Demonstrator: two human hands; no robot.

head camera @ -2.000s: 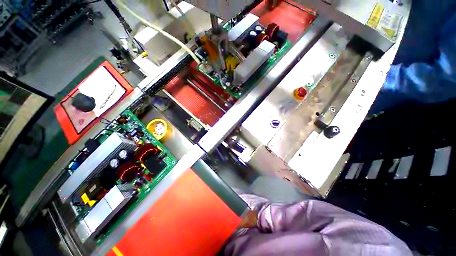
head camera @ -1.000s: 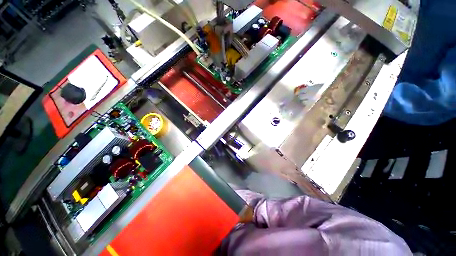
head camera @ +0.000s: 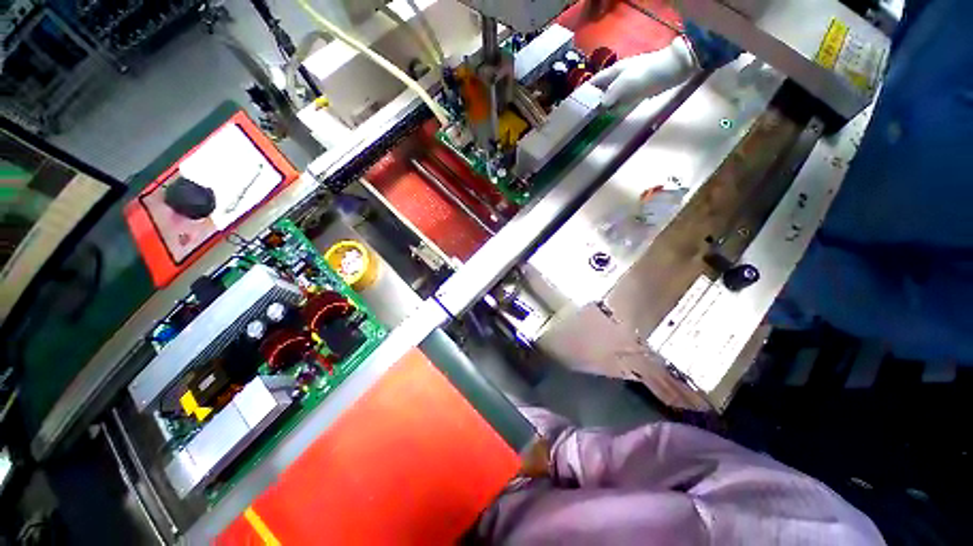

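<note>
A green power board [head camera: 267, 363] with silver heatsinks and dark coils lies on the conveyor rails [head camera: 512, 251] at the left. A second power board [head camera: 555, 123] lies farther along, under the machine head [head camera: 485, 107]. My right arm, in a pinkish-purple sleeve, enters at the bottom right. Only a small brownish part of my right hand [head camera: 537, 456] shows at the right edge of the orange-red mat [head camera: 373, 469]; its fingers are hidden. My left hand is out of the picture.
Another person in blue, at the right, reaches a white-gloved hand [head camera: 653, 80] over the far board. A yellow tub [head camera: 350, 265] sits between the rails. A red-edged mat with a black mouse [head camera: 190, 196] is at the upper left. A monitor [head camera: 53, 219] stands at the left edge.
The other person's gloved hand has come in over the far board, and their blue sleeve covers more of the right side. The view has shifted slightly. My right arm is nearly still.
</note>
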